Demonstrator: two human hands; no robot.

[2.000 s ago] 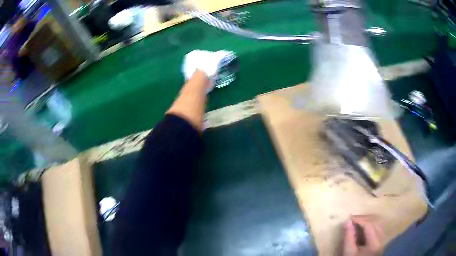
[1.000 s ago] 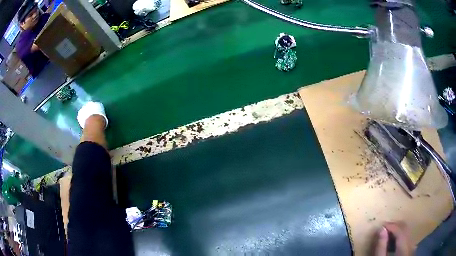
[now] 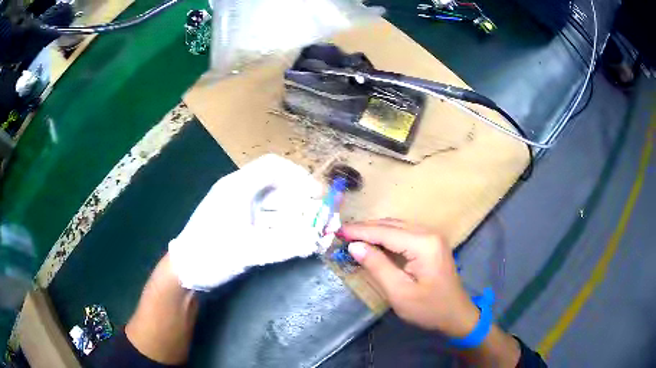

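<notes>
My left hand (image 3: 248, 219), in a white glove, holds a small wired board assembly (image 3: 328, 219) over the near edge of the cardboard. Green, blue and white parts of it show beside the fingertips. A dark round part (image 3: 344, 177) shows just above it; I cannot tell if it is joined to it. My right hand (image 3: 403, 269), bare with a blue wrist band (image 3: 478, 320), pinches a red wire at the assembly. The fingers hide much of it and it is blurred.
The soldering iron (image 3: 431, 88) rests in its black stand (image 3: 324, 90) with a yellowish sponge (image 3: 388, 118) on the cardboard (image 3: 460, 172). The fume hood (image 3: 280, 32) is behind. A board assembly (image 3: 92, 330) lies on the mat at lower left, another (image 3: 198, 32) on the green belt (image 3: 93, 108).
The view has swung right. My left hand has come back from the belt and now holds an assembly. My right hand, earlier low over the cardboard, has joined it and pinches a red wire.
</notes>
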